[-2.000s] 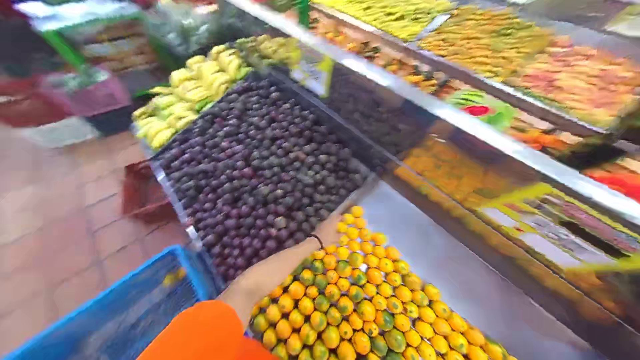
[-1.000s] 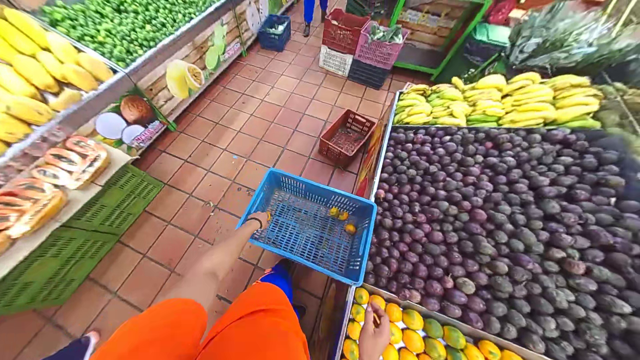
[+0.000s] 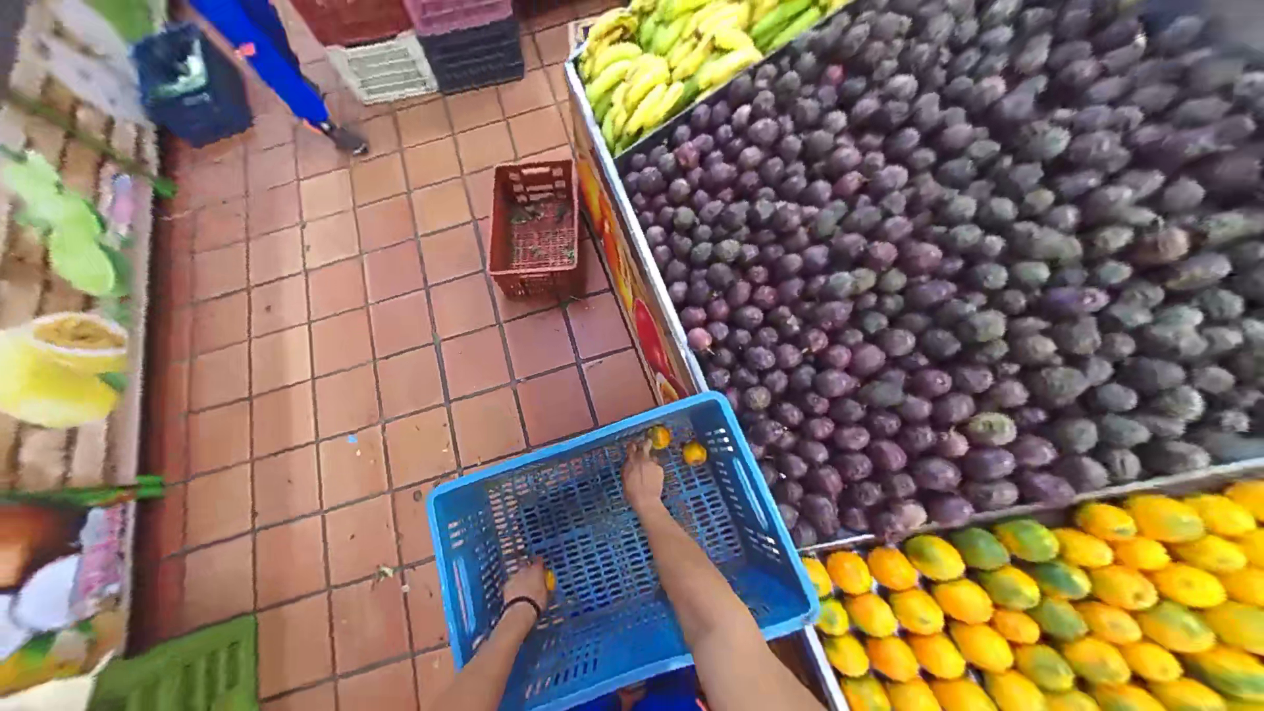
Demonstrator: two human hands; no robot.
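Inside a blue plastic crate (image 3: 592, 533), both hands reach down. My left hand (image 3: 526, 585), with a dark band at the wrist, is low over the crate's left part, its fingers curled against a small yellow-orange fruit (image 3: 550, 581). My right hand (image 3: 643, 476) is near the far side, its fingertips at or just beside another yellow-orange fruit (image 3: 659, 436); whether it grips this fruit is unclear. A further such fruit (image 3: 694, 453) lies to its right, in the far right corner. Rows of similar yellow-orange and green fruit (image 3: 983, 647) fill the display right of the crate.
Dark purple fruit (image 3: 889, 296) are heaped in a white-edged display, with bananas (image 3: 652, 79) beyond. A red-brown crate (image 3: 534, 229) stands on the tiled floor. A person's blue-clad leg (image 3: 281, 69), a dark blue bin (image 3: 193, 89) and stacked crates (image 3: 380, 67) are farther off. A green crate (image 3: 188, 667) is lower left.
My left hand has left the crate's left rim and is inside it. My right hand has moved from the yellow-orange fruit display into the crate. The view has shifted.
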